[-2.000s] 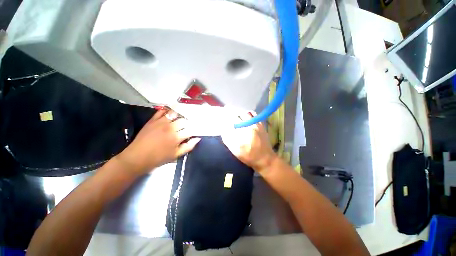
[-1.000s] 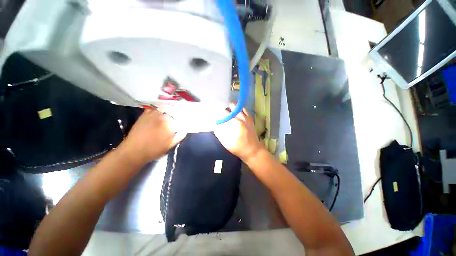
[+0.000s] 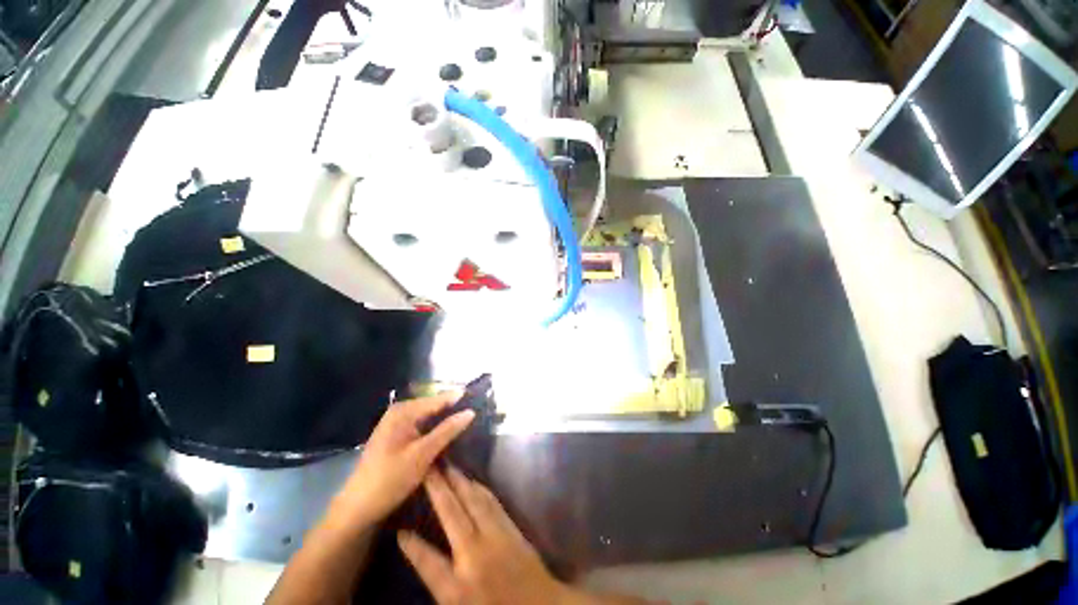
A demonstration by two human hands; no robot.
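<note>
A black pouch [image 3: 396, 565] is in front of the sewing machine, mostly hidden under my hands and forearms. My left hand [image 3: 414, 455] is shut on the pouch's black end, which sticks up at the fingertips near the front edge of the clamp frame. My right hand [image 3: 479, 538] lies just below and to the right, its fingers spread over the pouch; whether it grips is hard to see. The white machine head [image 3: 443, 236] with a red logo stands behind the hands. The yellow-taped clamp frame [image 3: 664, 313] is to its right.
Large black bag [image 3: 284, 390] and smaller black bags [image 3: 77, 366] lie at left. The blue hose [image 3: 520, 148] curves over the head. A connector with cable [image 3: 780, 415] lies on the grey plate [image 3: 792, 284]. A black pouch [image 3: 993, 443] and a screen [image 3: 969, 106] are at right.
My view has pulled back, showing more of the machine. Both hands have come away from under the head towards me, with the pouch, and are now close together.
</note>
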